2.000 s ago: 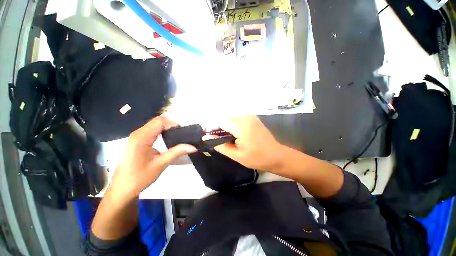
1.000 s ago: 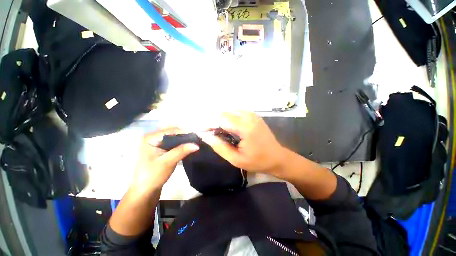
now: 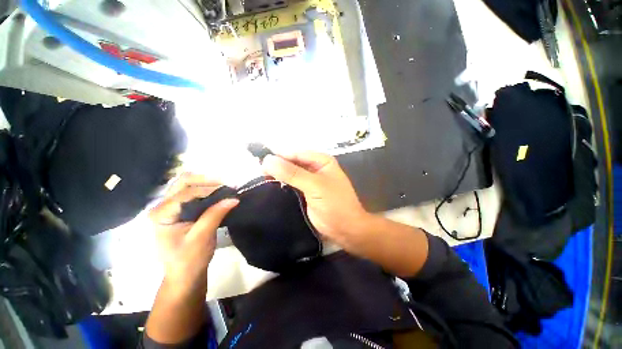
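Observation:
A black pocket panel (image 3: 271,228) hangs between my hands near the table's front edge, with a pale-edged zipper (image 3: 304,208) along its curve. My left hand (image 3: 189,219) pinches a folded black edge of the panel between thumb and fingers. My right hand (image 3: 319,187) holds the panel's upper edge by the zipper, and a small dark tab (image 3: 258,150) sticks out past its fingertips. The needle area is hidden in white glare.
The sewing machine head (image 3: 65,51) with a blue air hose (image 3: 112,65) is upper left. Black bag bodies (image 3: 102,153) lie left. Thread snips (image 3: 470,117) lie on the grey plate (image 3: 426,146). Black panels (image 3: 535,174) are stacked right.
The panel has come round so its zipper edge shows. My hands have drawn slightly apart, and the dark tab now shows at my right fingertips. The view has shifted and tilted.

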